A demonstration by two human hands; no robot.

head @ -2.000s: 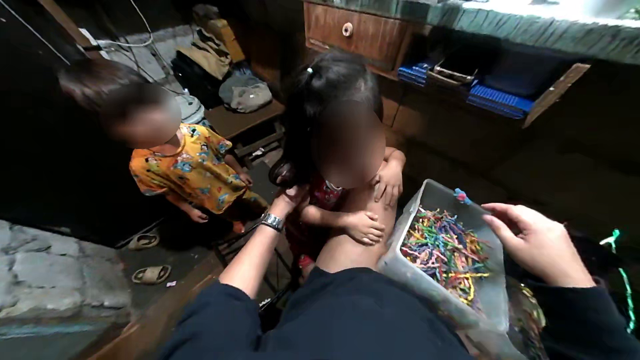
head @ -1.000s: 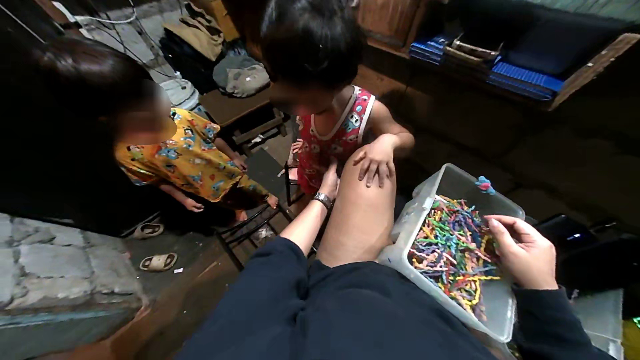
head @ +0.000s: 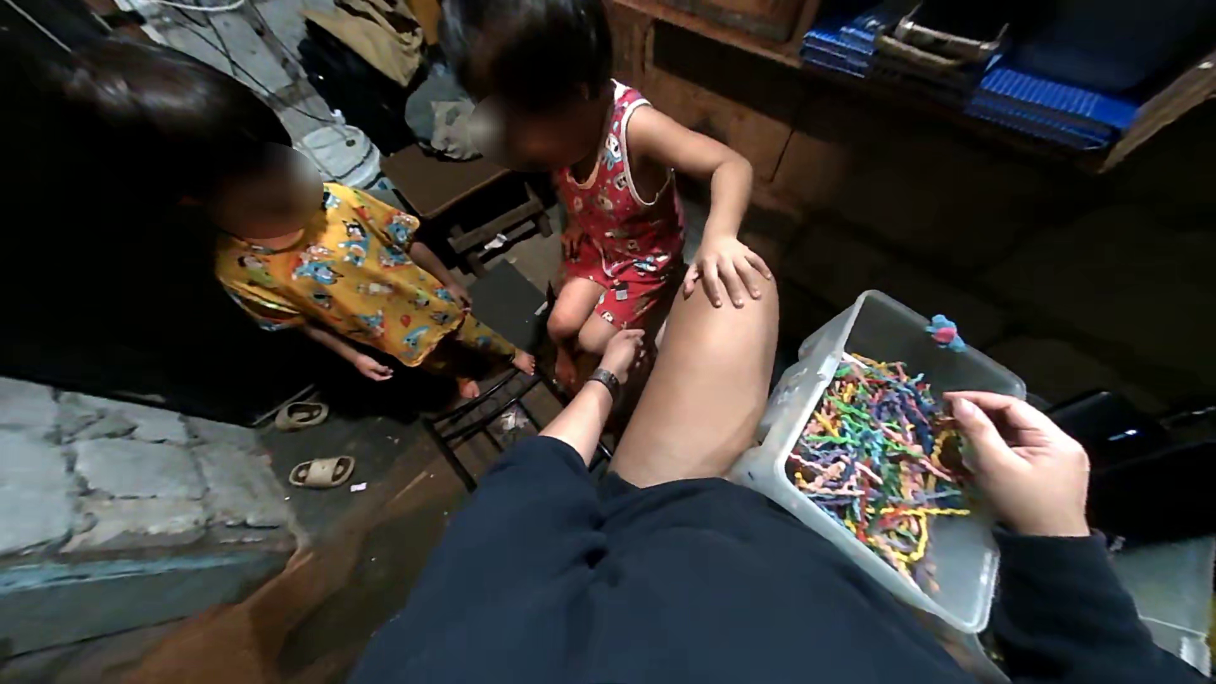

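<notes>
A clear plastic bin (head: 860, 309) stands at the right beside my bare thigh. It holds many thin twisted strands (head: 879, 456) in several colours. My right hand (head: 1026, 465) is over the bin's right side, thumb and forefinger close together at the strands; whether a strand is between them is unclear. A small blue and pink ornament (head: 944, 332) sits at the bin's far rim. My left hand (head: 624, 353), with a dark band (head: 604, 380) on the wrist, is by the knees of a seated person in red (head: 622, 209); its fingers are partly hidden.
The person in red rests a hand (head: 727, 271) on my knee. A person in yellow patterned clothes (head: 351, 266) is at the left. Blue stacked items (head: 1054, 100) lie on a wooden shelf. A black metal frame (head: 475, 418) and sandals (head: 321, 471) are on the floor.
My right hand has moved from the bin's far rim to over the strands. The person in red had both hands on my leg and now sits more upright with one there.
</notes>
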